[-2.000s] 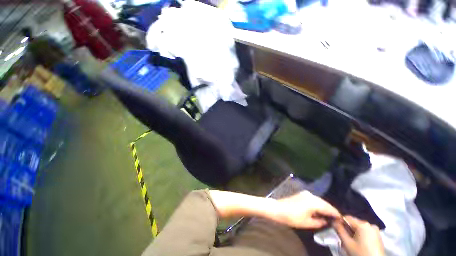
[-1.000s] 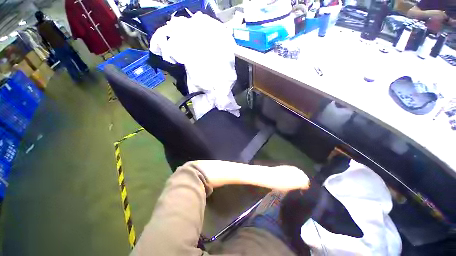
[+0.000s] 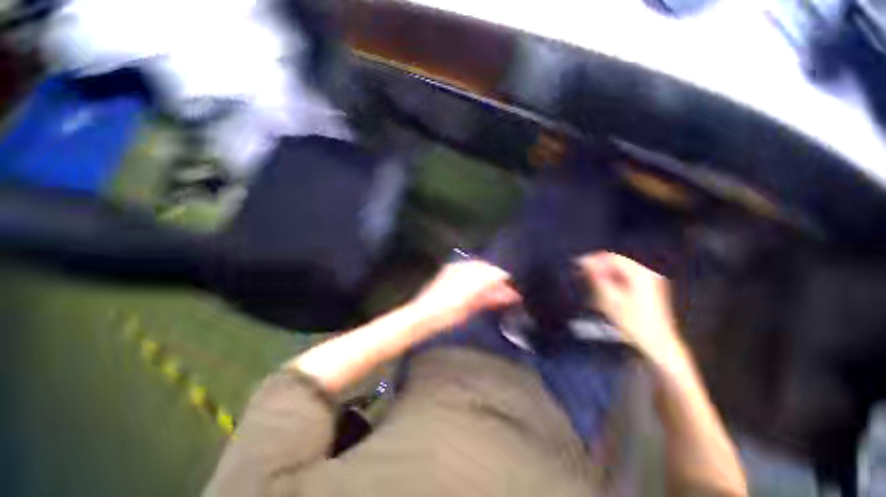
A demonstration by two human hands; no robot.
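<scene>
The frame is strongly blurred. A black garment with small white parts (image 3: 554, 281) lies bunched on the lap, between my two hands. My left hand (image 3: 476, 289) is at the garment's left side, its fingers closed on the cloth. My right hand (image 3: 622, 291) is at the garment's right side, its fingers bent onto the cloth. No needle or thread can be made out.
A black office chair (image 3: 301, 223) stands at the left, with a white cloth heap (image 3: 194, 58) behind it. A blue crate (image 3: 73, 131) is at the far left. The white-topped table (image 3: 622, 39) runs along the top right. Yellow-black tape (image 3: 180, 374) marks the green floor.
The view has swung down and to the right. Both hands now show apart on the black cloth; the white panels seen at the right before are mostly out of sight.
</scene>
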